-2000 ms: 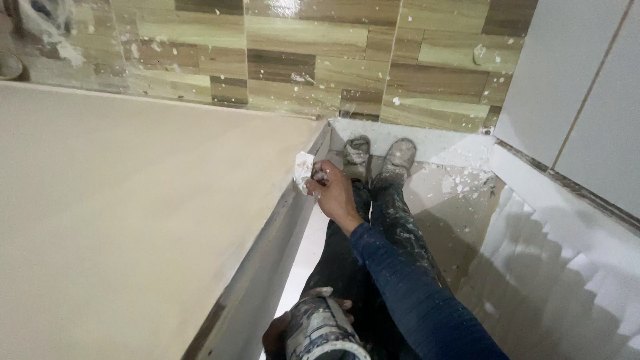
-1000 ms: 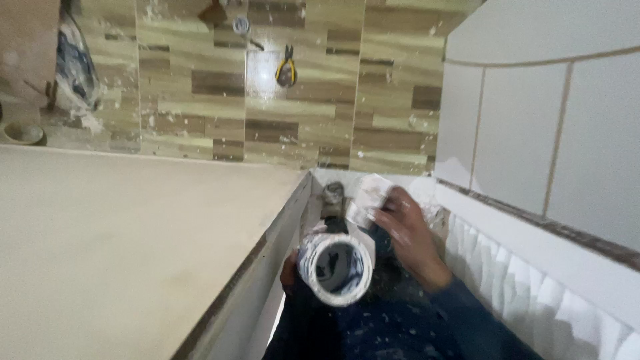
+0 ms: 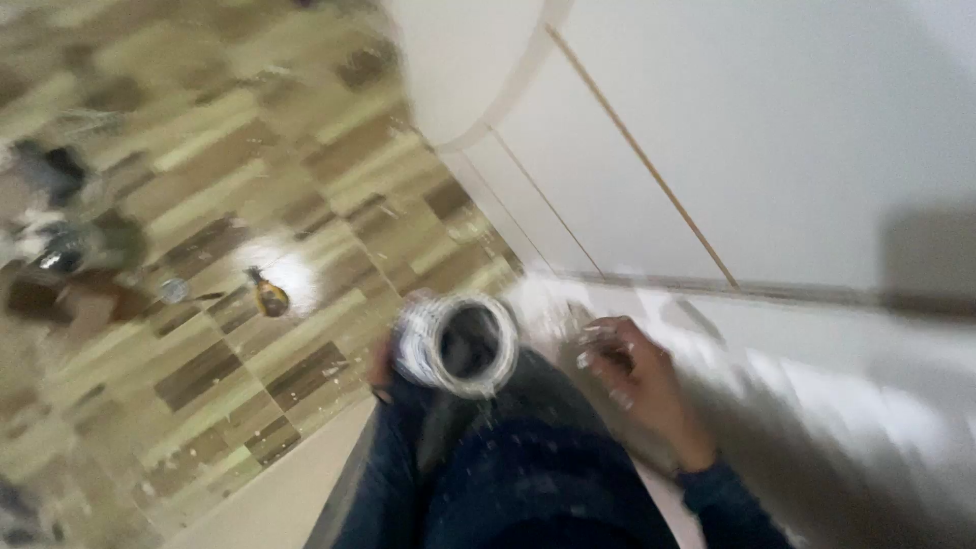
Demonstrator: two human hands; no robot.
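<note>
A round can (image 3: 415, 343) smeared with white compound is tilted in front of my body, its open mouth facing up and its inside dark. My left hand (image 3: 381, 362) grips its far left side, mostly hidden behind it. To the right of the can is my right hand (image 3: 644, 381), fingers curled and smeared with white. Blur hides whether a thin tool is between those fingers. Beyond the hand, rough white material (image 3: 823, 389) covers a surface along the wall's foot.
Yellow-handled pliers (image 3: 271, 296) lie on the wood-patterned tile floor (image 3: 305, 229), near a small round object (image 3: 174, 290). Blurred items lie at the far left. A pale tiled wall (image 3: 724, 137) rises at the right, and a pale panel edge (image 3: 305, 480) runs at lower left.
The view has swung strongly. Two seconds ago my right hand held a white-smeared flat piece at the left panel's edge; now the hand is right of the can, beside the rough white surface.
</note>
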